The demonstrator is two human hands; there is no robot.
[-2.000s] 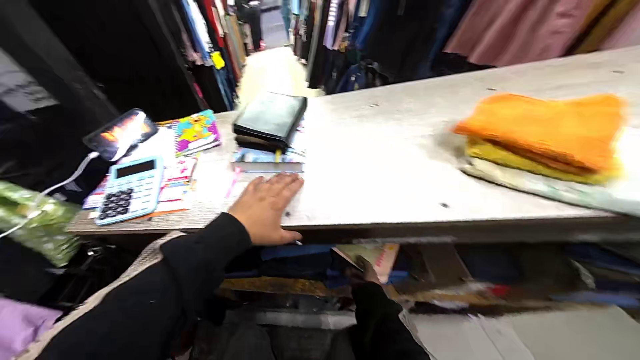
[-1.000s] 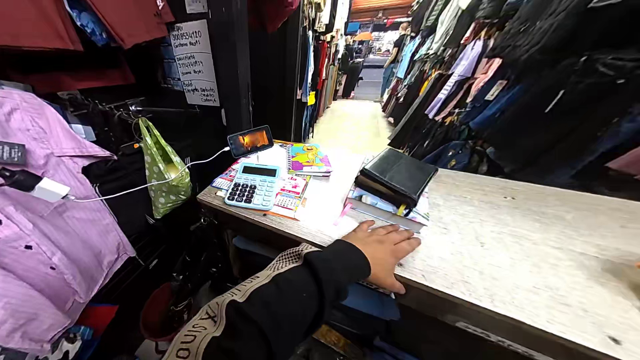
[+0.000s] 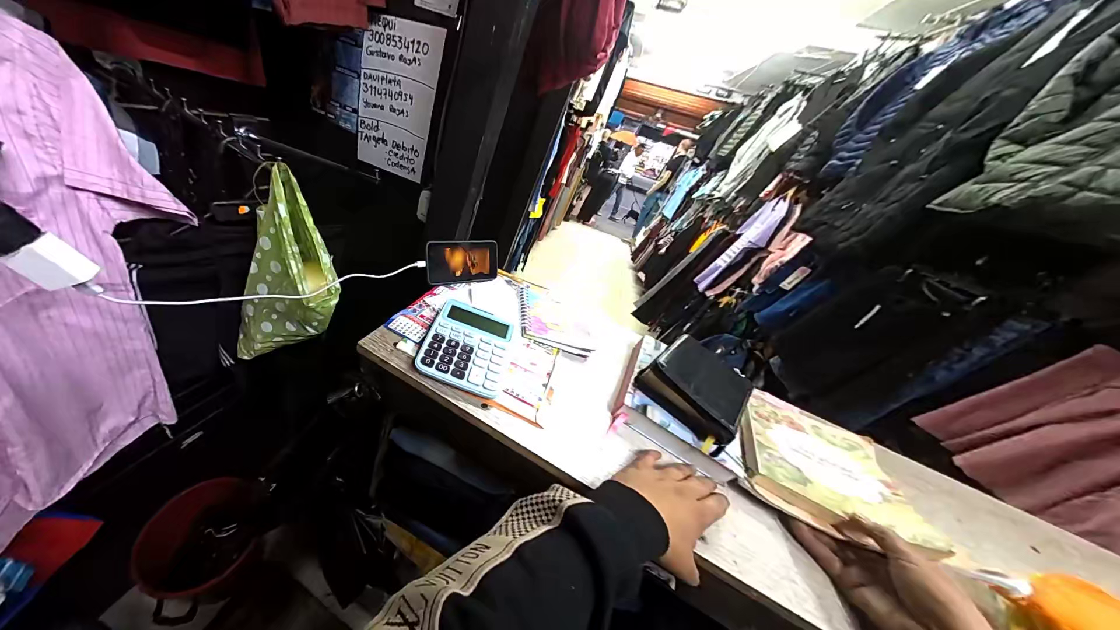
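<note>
My left hand (image 3: 675, 509) rests on the front edge of the wooden counter (image 3: 752, 542), fingers spread, just in front of a stack of books. On top of that stack lies a black-covered book (image 3: 700, 385). My right hand (image 3: 884, 569), slightly blurred, holds a worn book with a pale green and yellow cover (image 3: 822, 459) by its near edge, right beside the stack. A light blue calculator (image 3: 464, 350) lies on papers at the counter's left end, next to a spiral notebook (image 3: 556, 317) and a phone (image 3: 462, 262) with a white cable.
Orange cloth (image 3: 1072, 602) lies at the lower right. A green polka-dot bag (image 3: 289, 271) hangs at the left near a pink striped shirt (image 3: 79, 262). Below is a red bucket (image 3: 197, 542). Racks of clothes (image 3: 875, 175) line the right; people stand far off in the aisle.
The right hand, out of view one second ago, now holds the worn book above the counter; two seconds ago it was at the shelf below. The view has swung left since two seconds ago.
</note>
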